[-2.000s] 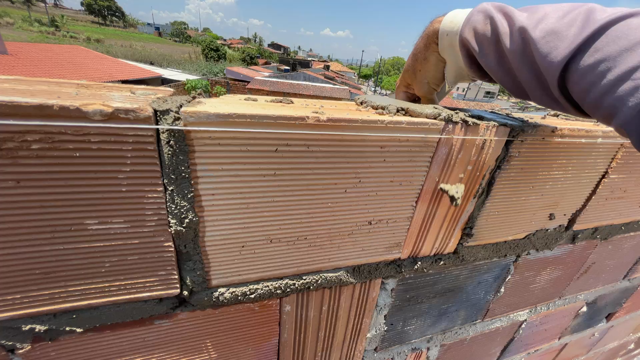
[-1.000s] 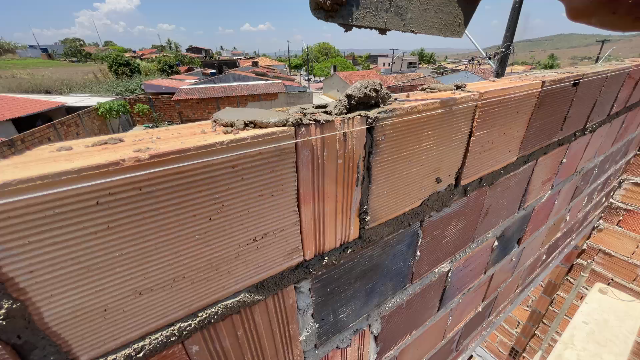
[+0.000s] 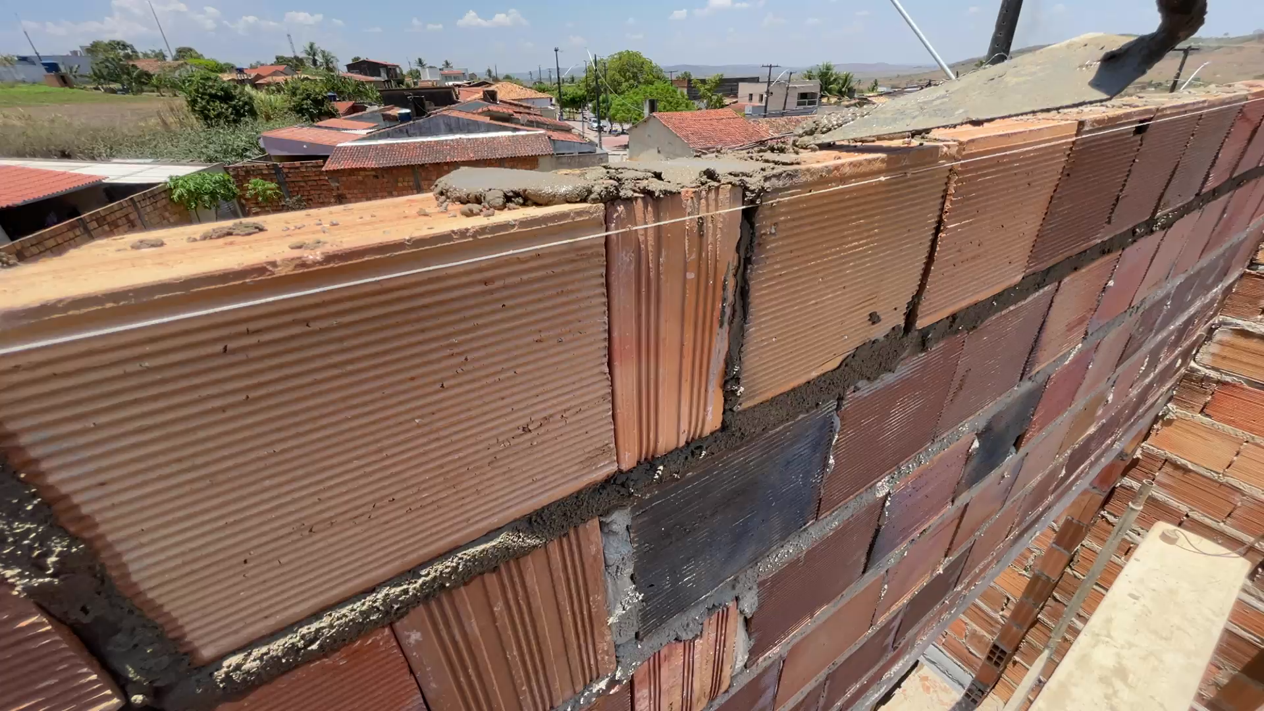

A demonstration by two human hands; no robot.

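Observation:
No hand of mine shows in the head view now. A mason's trowel (image 3: 987,87), its blade coated with mortar, lies low over the top of the hollow clay brick wall (image 3: 839,267) at the upper right; its neck rises out of the frame, so whatever holds it is hidden. The blade's tip meets wet mortar (image 3: 632,183) spread along the top course, over a narrow upright brick piece (image 3: 673,326) and its neighbours. A white mason's line (image 3: 474,257) runs along the face of the top course. Dark mortar (image 3: 592,494) fills the joint under it.
Below the wall at the lower right are a pale board (image 3: 1145,622), a thin pole (image 3: 1076,602) and more brickwork (image 3: 1205,444). A dark post (image 3: 1004,30) stands behind the wall. Tiled roofs (image 3: 444,150) and trees lie beyond.
The trowel has come down onto the wall top, and the mortar heaped there a second ago is spread out. The hand and sleeve seen two seconds ago are out of view.

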